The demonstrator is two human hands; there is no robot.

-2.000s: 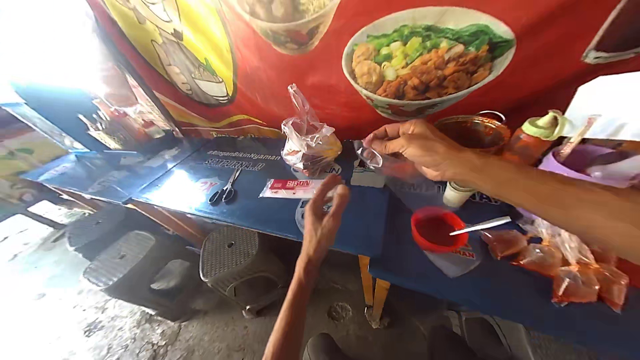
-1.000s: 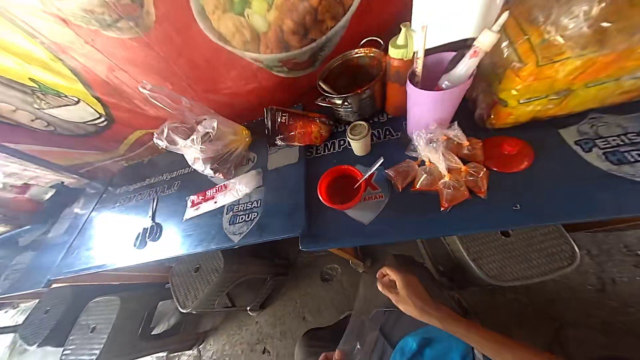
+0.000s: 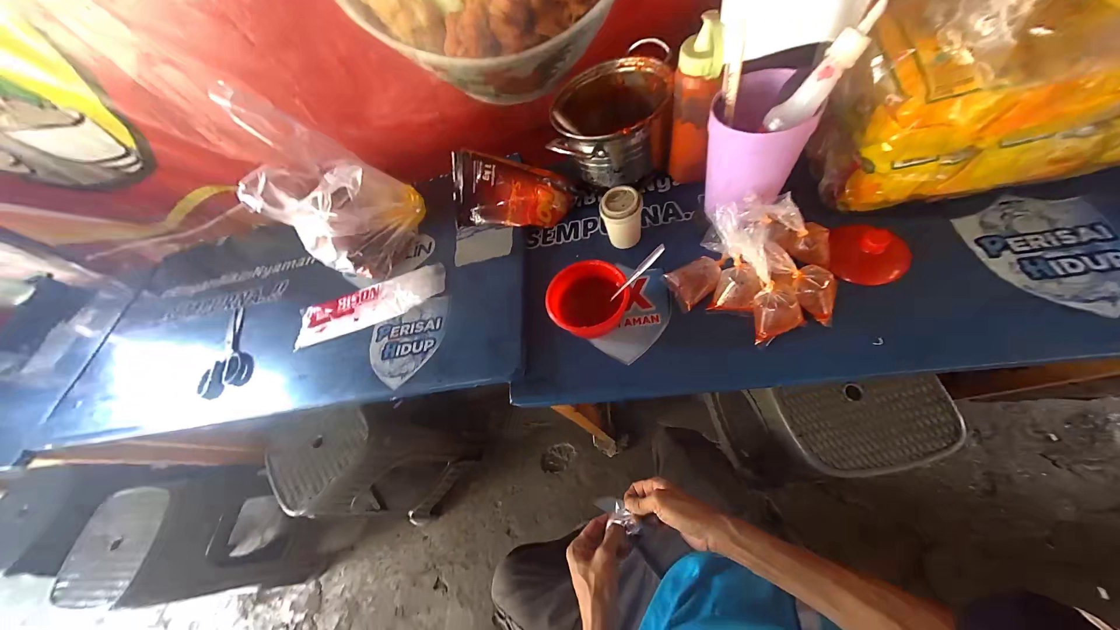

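Observation:
Low over my lap, my left hand [image 3: 595, 560] and my right hand [image 3: 674, 512] pinch a small clear plastic bag [image 3: 624, 518] between them. On the blue table beyond stands a red bowl [image 3: 582, 300] of dark red sauce with a pale spoon [image 3: 639, 269] leaning in it. To its right lies a cluster of small tied plastic bags of orange-red sauce [image 3: 777, 306]. Behind the bowl are a lidded cup [image 3: 621, 219] and a steel pot [image 3: 612, 157] with sauce on its rim. A clear plastic bag with contents [image 3: 341, 219] rests at the left.
Scissors [image 3: 229, 363] and a red-and-white packet [image 3: 367, 306] lie on the left table. A dark red packet [image 3: 507, 192], a sauce bottle [image 3: 696, 114], a purple cup [image 3: 752, 157], a red lid [image 3: 869, 254] and yellow packs [image 3: 980, 131] line the back. Stools [image 3: 866, 424] stand below the table edge.
Both hands have come down from above the table to my lap. They were apart one second ago and are now together at the small bag. The view has swung right and down.

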